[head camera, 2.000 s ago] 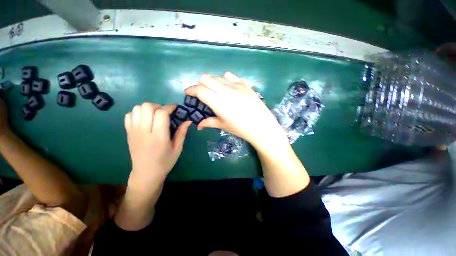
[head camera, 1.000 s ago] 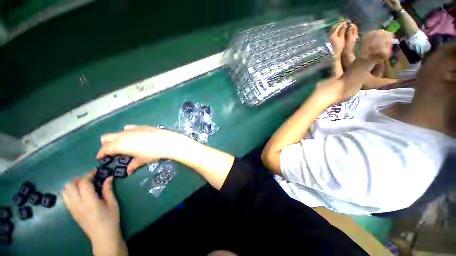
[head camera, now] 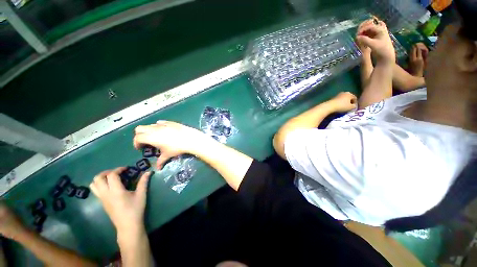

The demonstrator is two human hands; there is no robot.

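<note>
My left hand [head camera: 121,198] rests on the green worktop with several small black square parts [head camera: 143,165] between its fingers and thumb. My right hand [head camera: 170,140] curves over more black parts [head camera: 148,152], its fingers at their far side and its thumb at their near side. Its palm hides some of them. A bagged part in clear film [head camera: 183,175] lies just right of my right hand, partly under the wrist. Another crinkled clear bag with dark parts [head camera: 217,125] lies farther up the worktop.
Loose black parts [head camera: 64,191] lie left of my left hand, and more [head camera: 38,211] by another person's arm [head camera: 42,250]. A white rail [head camera: 157,99] edges the worktop. Stacked clear blister trays [head camera: 303,62] and a person in a white shirt [head camera: 361,156] are at the right.
The view has swung right, bringing the neighbour into sight. The black parts, grouped together between my hands before, now show a gap between those at my left hand and those at my right.
</note>
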